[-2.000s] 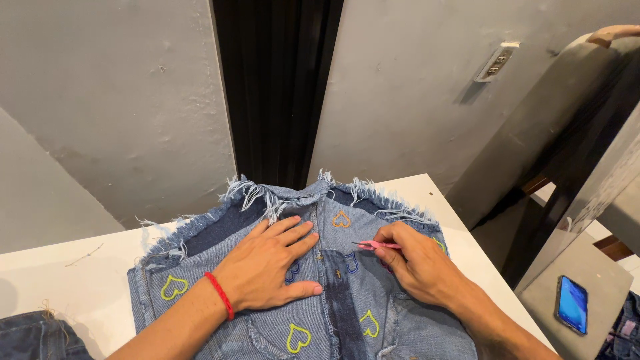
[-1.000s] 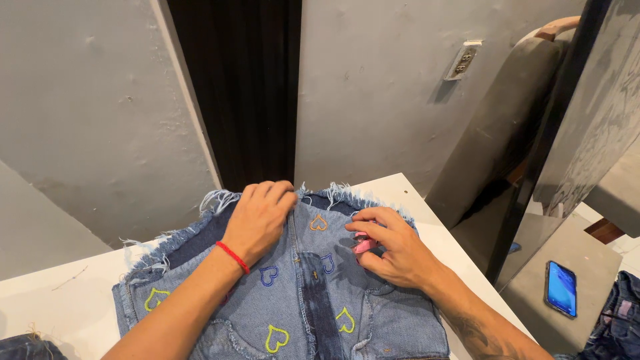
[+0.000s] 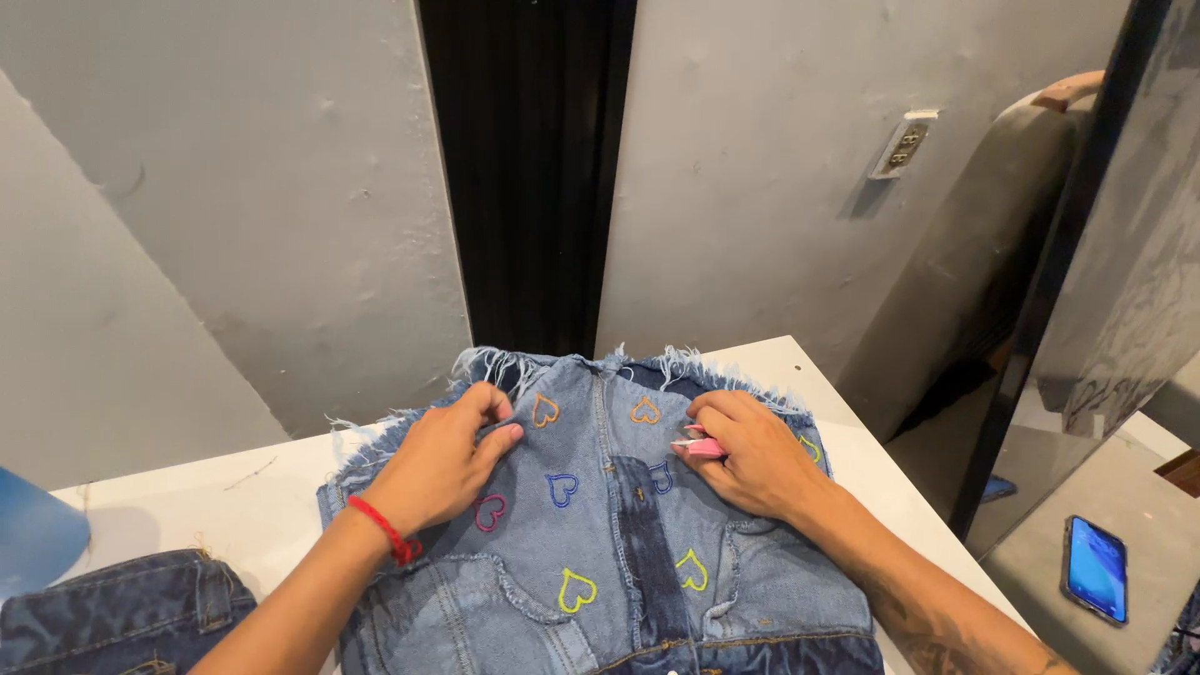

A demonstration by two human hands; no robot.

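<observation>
A denim garment [image 3: 581, 525] with frayed edges and stitched hearts in orange, blue, pink and yellow lies spread before me. My left hand [image 3: 450, 459], with a red cord bracelet [image 3: 386, 531] at its wrist, pinches the cloth at the upper left, near an orange heart. My right hand [image 3: 750, 455] is at the upper right of the garment, holding small pink thread snips [image 3: 705, 448] whose tips point left. Its fingertips touch the cloth beside the other orange heart.
The garment lies on a white table [image 3: 272, 497]. Dark folded denim [image 3: 122, 609] and a blue object [image 3: 37, 534] are at the left. A lit phone [image 3: 1095, 570] lies on a surface at the right. Grey walls with an outlet [image 3: 905, 145] stand behind.
My left hand lay flat on the garment, then moved up to its top edge, and is now lower, pinching cloth at the left. My right hand stays at the upper right with the snips.
</observation>
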